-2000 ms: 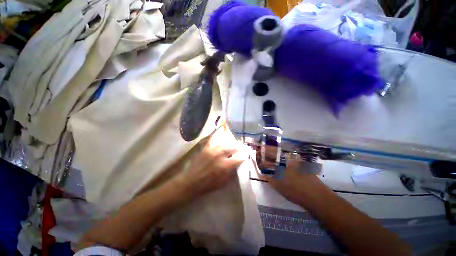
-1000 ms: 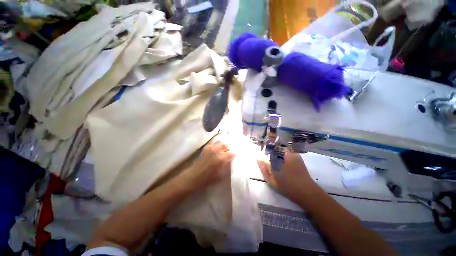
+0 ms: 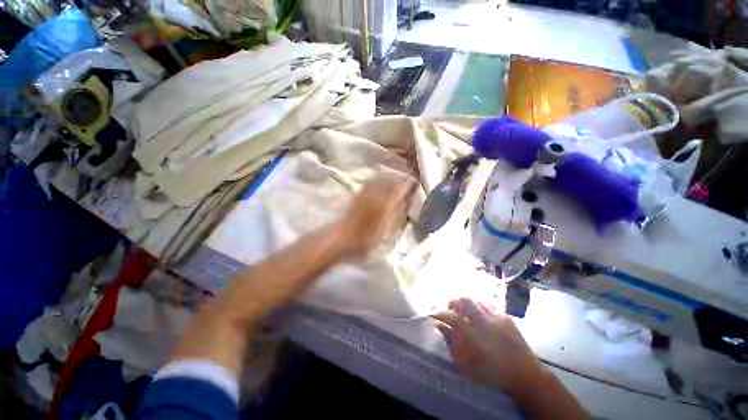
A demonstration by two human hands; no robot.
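Note:
A cream cloth workpiece (image 3: 312,205) lies bunched on the table to the left of the white sewing machine head (image 3: 607,279). My left hand (image 3: 381,209) is blurred and lies on the bunched cloth, left of the dark grey teardrop-shaped attachment (image 3: 443,201); its fingers are partly lost in the folds and its grip is unclear. My right hand (image 3: 480,336) is at the cloth's near right edge, in front of the needle area, with its fingertips pinching the edge. The brightly lit needle area is washed out.
Layered cream cut panels (image 3: 238,115) lie at the left. A purple fuzzy roll (image 3: 590,184) is on top of the head, with a white plastic bag (image 3: 656,164) behind. A yellow and black round object (image 3: 82,107) is far left. Cloth scraps and a red edge (image 3: 102,320) are lower left.
The view has swung left and up. My left hand has moved away from the needle area, up and left over the cloth. My right hand has come nearer, to the cloth's edge. The cloth is more bunched.

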